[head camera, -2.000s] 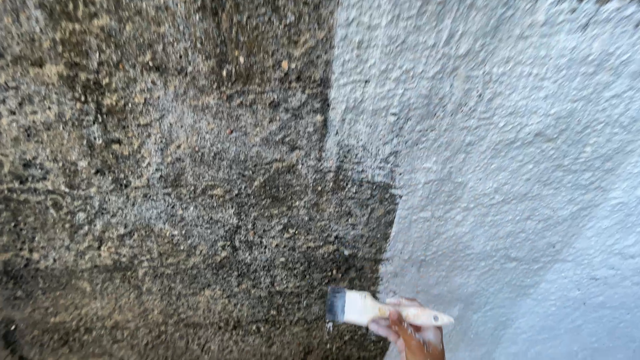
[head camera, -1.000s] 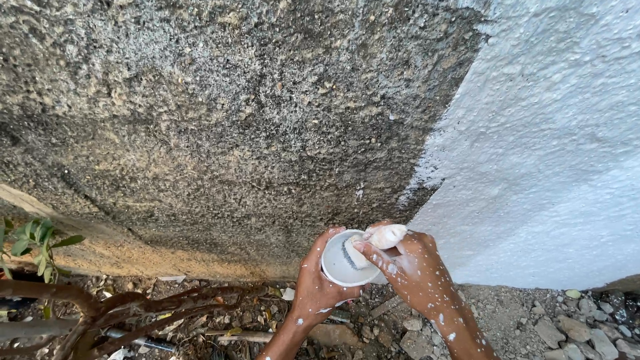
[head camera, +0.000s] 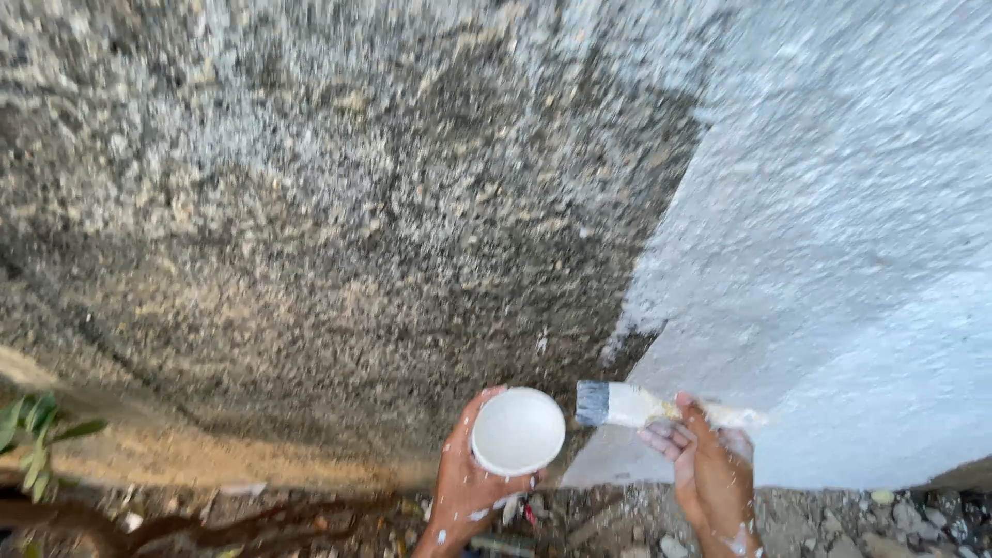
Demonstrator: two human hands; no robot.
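Observation:
My left hand [head camera: 474,480] is wrapped around a small white bowl [head camera: 518,432] of white paint, near the foot of the wall. To its right, my right hand [head camera: 709,465] grips the handle of a flat paintbrush [head camera: 628,404]; its grey, paint-wet bristles point left and are apart from the bowl. Both hands are spattered with white. Behind them stands a rough wall, its bare stained part [head camera: 349,232] on the left and its white-painted part [head camera: 821,271] on the right, with a ragged slanting edge between them.
Stones and rubble [head camera: 852,523] lie along the wall's foot. A brown branch or root [head camera: 70,519] and a leafy green plant [head camera: 39,438] are at the lower left.
A second ago the brush was in the bowl; it is now out, to the right of it. The bowl was out of sight two seconds ago. The view has shifted.

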